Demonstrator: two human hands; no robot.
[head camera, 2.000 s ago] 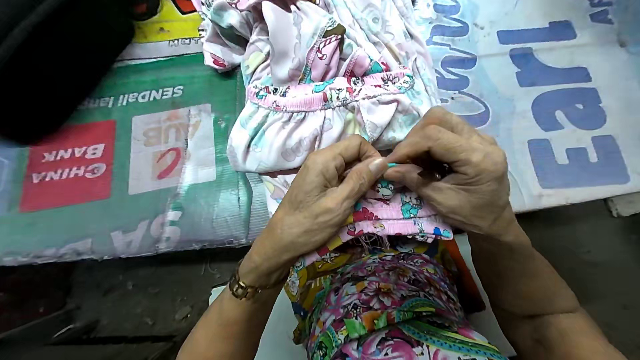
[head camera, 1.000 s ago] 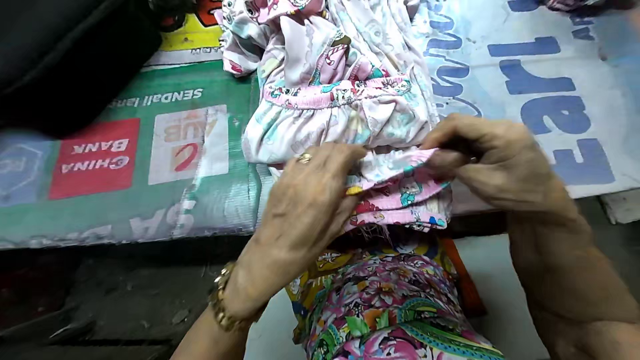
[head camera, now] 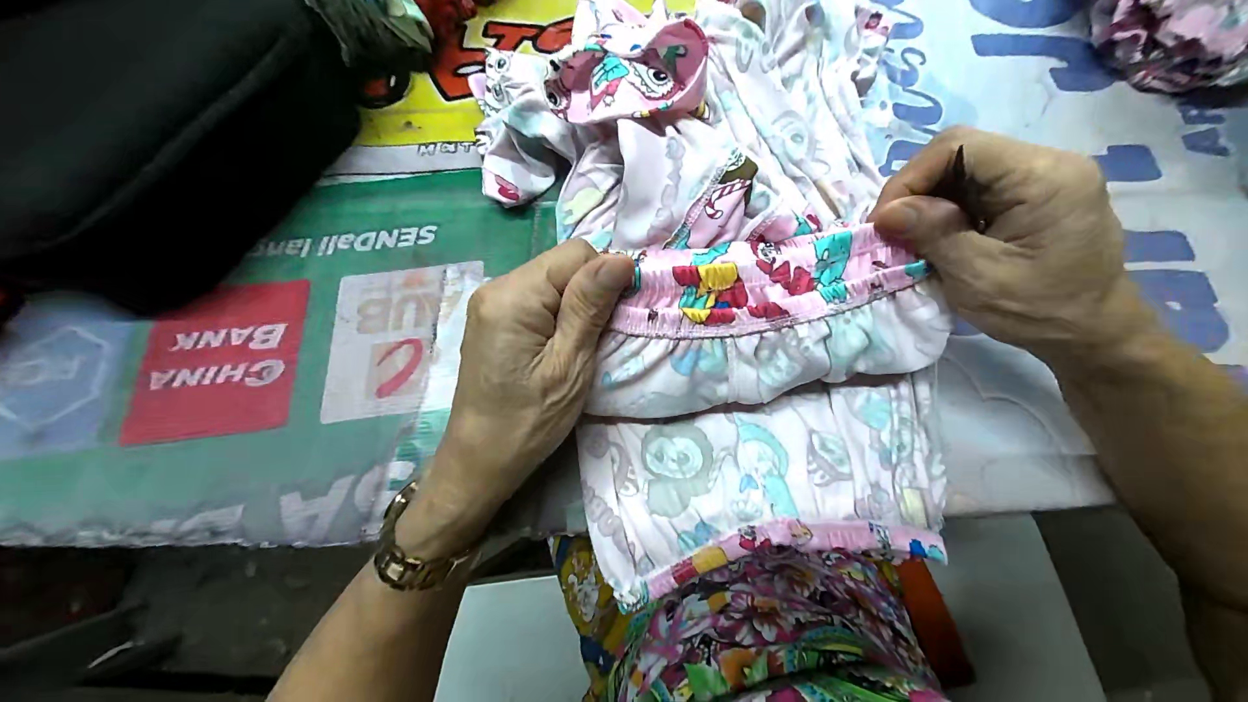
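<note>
A pale printed garment, turned inside out, lies on the table with its lower part (head camera: 770, 458) hanging over the front edge. Its pink elastic waistband (head camera: 751, 283) is stretched between my two hands. My left hand (head camera: 536, 361) pinches the band's left end between thumb and fingers and wears a metal wristwatch (head camera: 419, 546). At the right end, my right hand (head camera: 1014, 234) pinches the band; a small dark pointed tool, its kind unclear, sticks out between the fingers. A pink printed piece (head camera: 634, 83) of cloth lies at the top of the garment.
Printed tarpaulin (head camera: 390, 224) covers the table. A black object (head camera: 166, 127), its kind unclear, fills the upper left. Bundled patterned cloth (head camera: 1175, 44) lies at the upper right. Floral fabric (head camera: 780, 634) is over my lap, beside a white surface (head camera: 517, 634) below the table edge.
My hands have moved apart, and the waistband, bunched between them before, is now spread wide. The garment's lower part now shows unfolded beneath it.
</note>
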